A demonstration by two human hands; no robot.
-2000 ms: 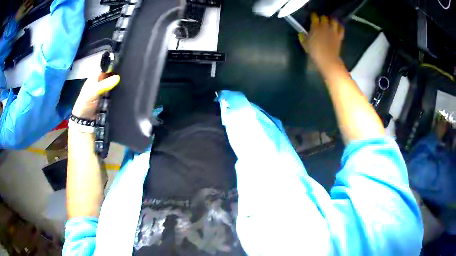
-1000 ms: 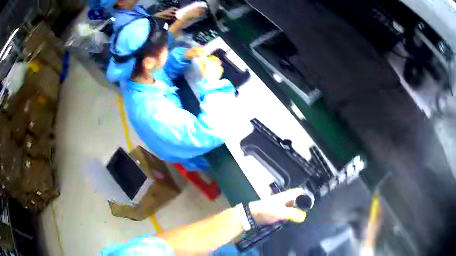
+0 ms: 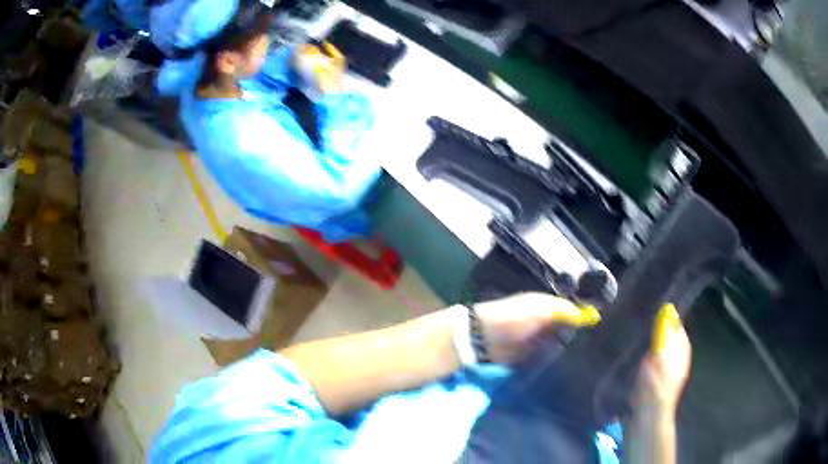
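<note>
A black control panel assembly (image 3: 667,263) is held up in front of me, slanting from lower left to upper right, and slightly blurred. Its button strip runs along the upper left edge and a ringed knob (image 3: 596,285) stands near my left fingers. My left hand (image 3: 527,324), with yellow finger cots, grips the panel at the knob side. My right hand (image 3: 665,367), also with yellow cots, is at the panel's lower right edge, fingers up against it; its grip is partly blurred.
Another black panel (image 3: 486,172) and dark strips lie on a white sheet (image 3: 409,188) over the dark-green bench (image 3: 422,237). A person in light blue (image 3: 272,163) works at the bench's left side. A carton (image 3: 290,290), a white box with dark inside (image 3: 227,283) and a red stool (image 3: 354,258) are on the floor.
My view has turned left from the lap to the bench side. The held panel has shifted, and my right hand has come from away at the right to the panel's edge.
</note>
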